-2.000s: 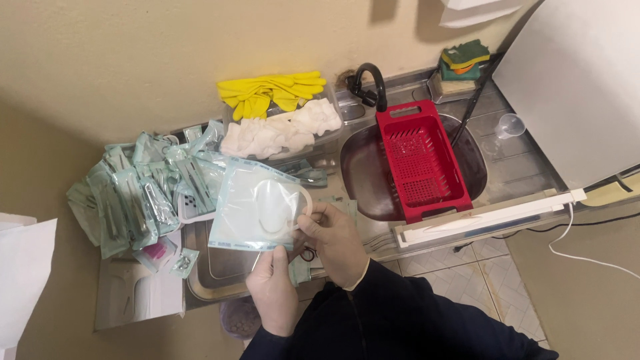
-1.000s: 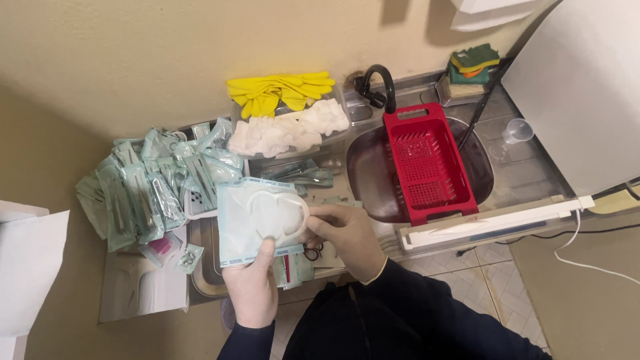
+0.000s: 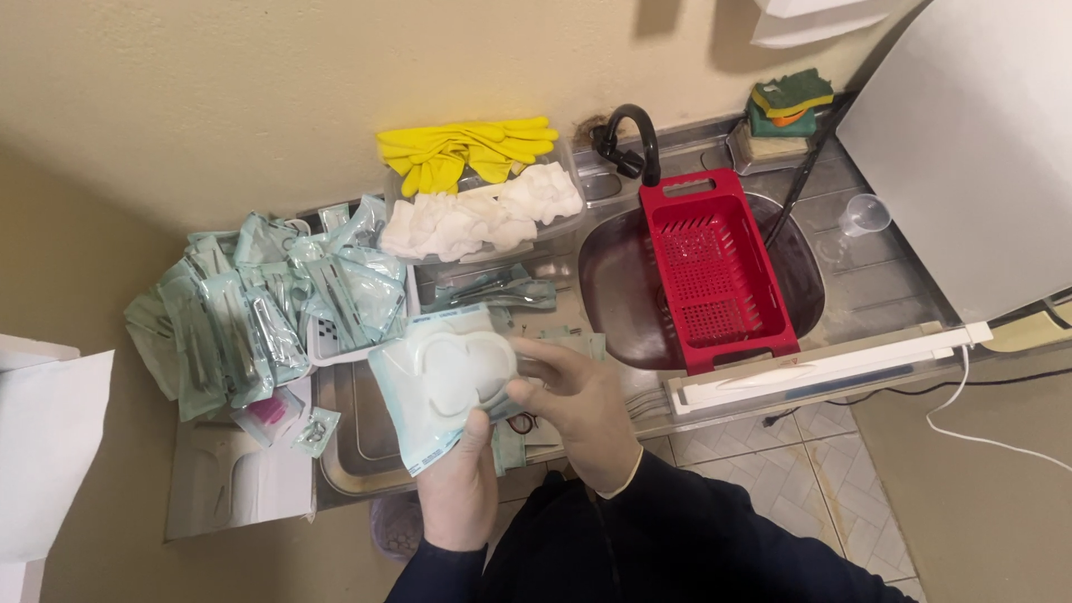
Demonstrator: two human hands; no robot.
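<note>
A clear-fronted sterilization pouch (image 3: 402,394) with a pale, rounded, lobed item inside is held up in front of me. My left hand (image 3: 459,481), in a light glove, grips its lower edge with the thumb on the front. My right hand (image 3: 582,410), also gloved, is at the pouch's right side with fingers spread; whether its fingertips touch the pouch cannot be told. A pile of sealed pouches with metal instruments (image 3: 243,327) lies at the left. Scissors handles (image 3: 522,423) show just below the held pouch, between my hands.
A red plastic basket (image 3: 758,251) spans the sink (image 3: 615,293) under a black faucet (image 3: 645,138). Behind sit yellow rubber gloves (image 3: 469,146) and white crumpled gloves (image 3: 486,213) in a clear tray. A white pouch sealer (image 3: 829,368) lies along the front edge; a plastic cup (image 3: 865,215) stands right.
The pouch has turned and tilted in my left hand. My right hand's fingers, pinched at the pouch's right edge a second ago, are now spread.
</note>
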